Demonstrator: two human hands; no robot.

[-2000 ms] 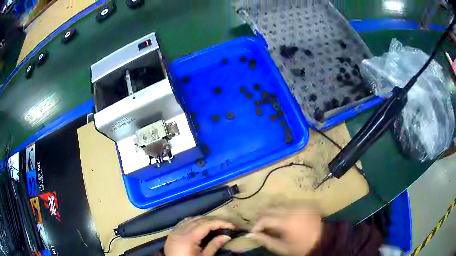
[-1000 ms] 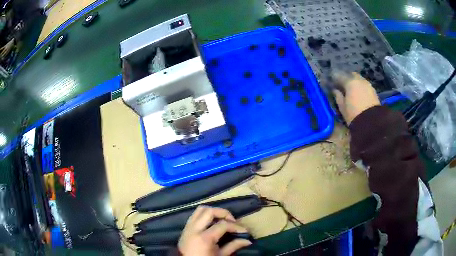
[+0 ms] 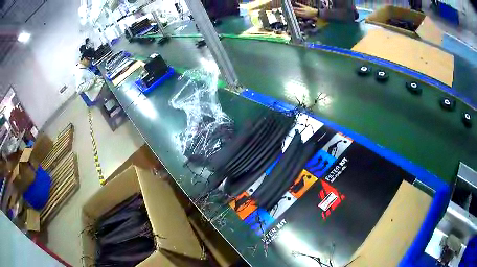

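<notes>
Neither of my hands is in view. Several long matte black strips [image 3: 256,151] lie side by side on the bench, with thin wires at their ends. A few more strips [image 3: 285,172] lie on the printed carton sheet [image 3: 361,195], which is glossy black with orange, blue and red graphics. A crumpled clear plastic bag [image 3: 201,112] lies beyond the strips. The screw feeder [image 3: 452,229] is cut off by the right edge.
An open carton [image 3: 149,216] holding black pieces stands on the floor at lower left. Small round black parts [image 3: 413,86] sit in a row on the green surface behind a blue edge. A metal post [image 3: 212,44] rises near the bag. Another person's hand [image 3: 305,11] shows at the top.
The view has swung far to the left. Both hands, the screwdriver and most of the blue tray have left the picture; the strip pile, bag and floor carton have come in.
</notes>
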